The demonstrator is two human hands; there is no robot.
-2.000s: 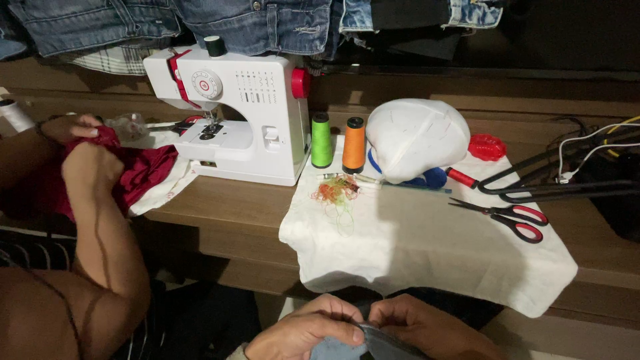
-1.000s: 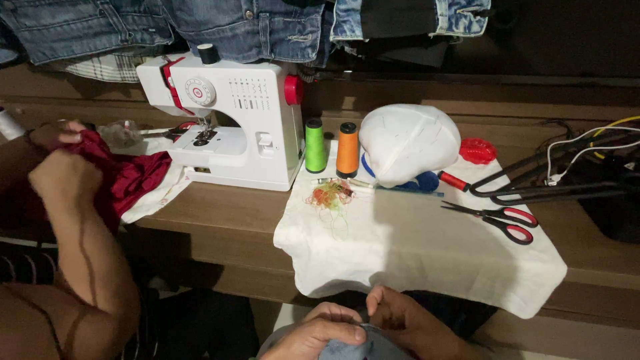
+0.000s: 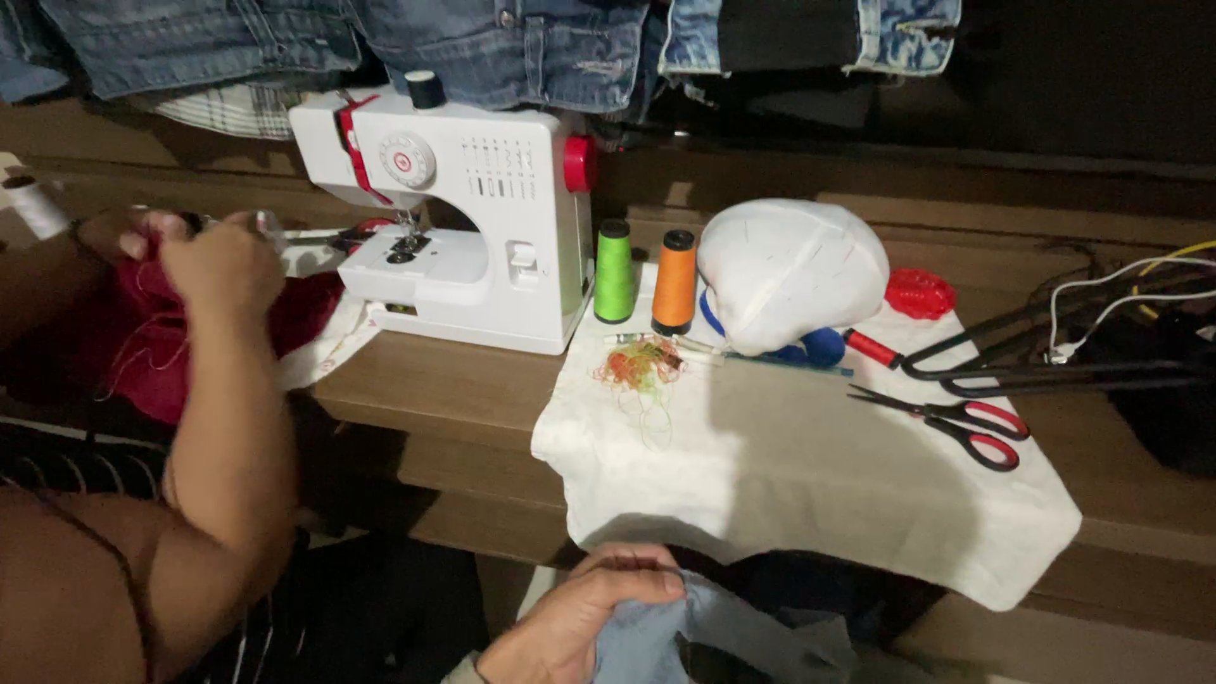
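My left hand (image 3: 594, 613) pinches a piece of light blue denim fabric (image 3: 665, 627) between thumb and fingers at the bottom middle. The fabric spreads to the right of it, over dark clothing. My right hand does not show in the frame of now. Beyond the fabric, a white cloth (image 3: 646, 484) hangs over the table's front edge. On it lie tangled orange and green threads (image 3: 641, 366), a pair of scissors with black and red handles (image 3: 950, 423), a green thread cone (image 3: 615, 275) and an orange thread cone (image 3: 674, 285).
A white sewing machine (image 3: 532, 209) stands at centre left. At left, another person's hands (image 3: 218, 252) hold dark red fabric (image 3: 309, 309). A white padded form (image 3: 798, 271), a red thread spool (image 3: 872, 349) and cables (image 3: 1092, 304) lie toward the right. Jeans (image 3: 503, 47) are along the back.
My right hand, at the fabric beside my left in both earlier frames, has gone out of view. More of the denim now shows. The other person's hands have risen.
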